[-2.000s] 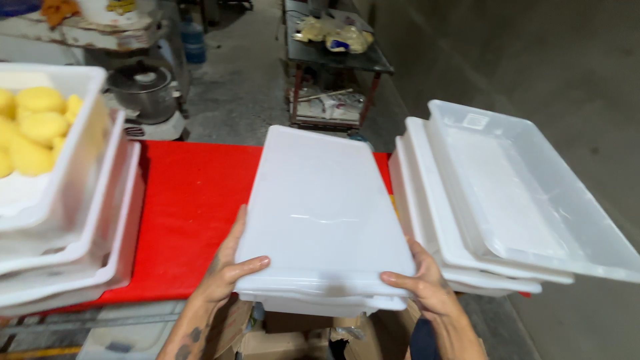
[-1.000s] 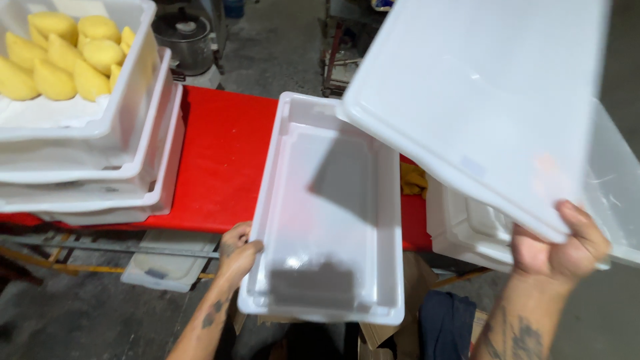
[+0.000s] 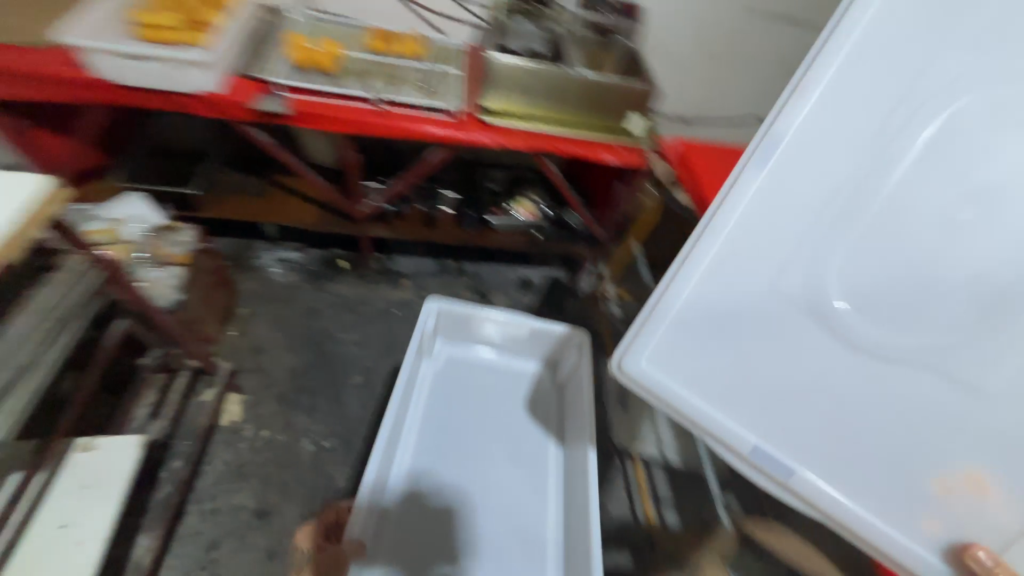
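A white rectangular plastic tub [image 3: 480, 448], with a shadow across its inside, is gripped at its left wall by my left hand [image 3: 324, 538] near the bottom of the head view. To its right, a large white plastic lid [image 3: 896, 264] stands tilted and fills the right side. My right hand [image 3: 984, 560] holds the lid's lower edge at the bottom right corner; only a fingertip or so shows. Tub and lid are apart.
Across the back runs a red-covered table [image 3: 320, 112] with a white tray [image 3: 152, 68] of yellow food, a metal tray [image 3: 384, 80] with yellow pieces and a rectangular metal container [image 3: 560, 100]. A rack with pale boards [image 3: 88, 496] stands at left. Dark floor [image 3: 280, 384] lies between.
The view has swung to another part of the room. Two seconds ago both my hands held the lid over the tub; now they hold the two apart.
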